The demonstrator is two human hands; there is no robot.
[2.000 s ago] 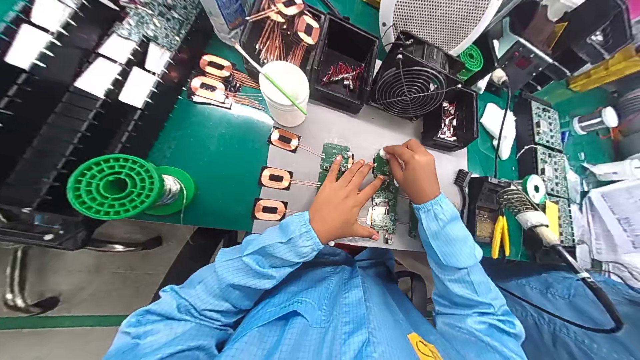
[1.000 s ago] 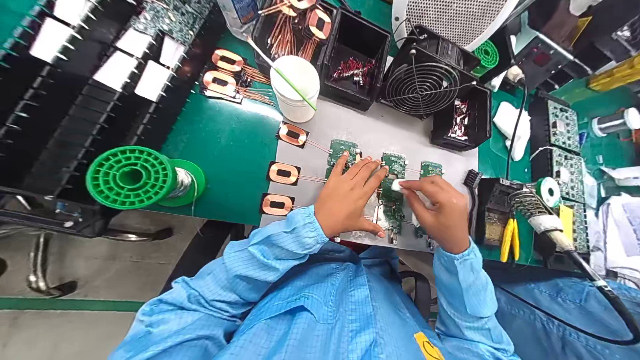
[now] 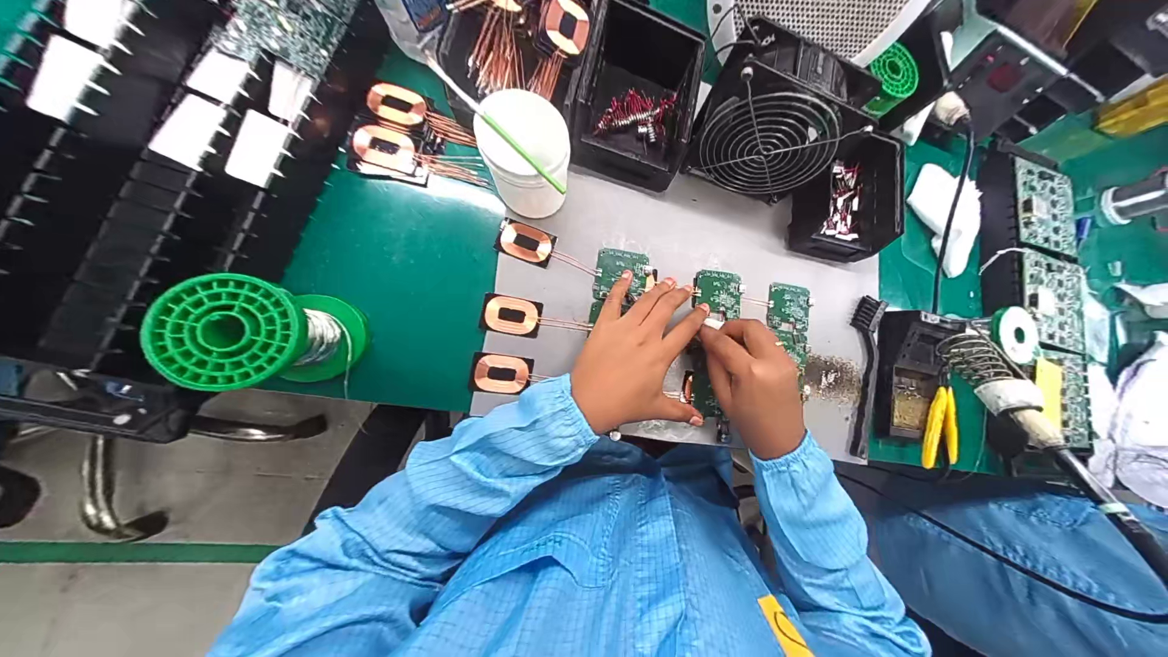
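My left hand (image 3: 636, 356) lies spread, palm down, over the left and middle green circuit boards, its fingertips touching them. Between thumb and fingers my right hand (image 3: 756, 379) pinches a small white piece (image 3: 713, 323), perhaps a wipe or swab, against the middle circuit board (image 3: 718, 290). The left circuit board (image 3: 623, 265) shows above my left fingers, and another circuit board (image 3: 788, 306) lies right of my right hand. Copper wire coils lie in a column at the left, the upper coil (image 3: 526, 242) and middle coil (image 3: 511, 314) wired toward the boards. My hands hide much of the boards.
Behind the boards stand a white container (image 3: 523, 155) with a green stick across it, black parts bins (image 3: 638, 91) and a fan (image 3: 769, 143). A solder wire spool (image 3: 224, 331) is at left. At right are a black brush (image 3: 866, 315), yellow-handled tool (image 3: 939, 427) and soldering iron (image 3: 1013, 397).
My right hand has moved down along the middle board from near its top, still pinching the white piece. My left hand stays spread on the boards.
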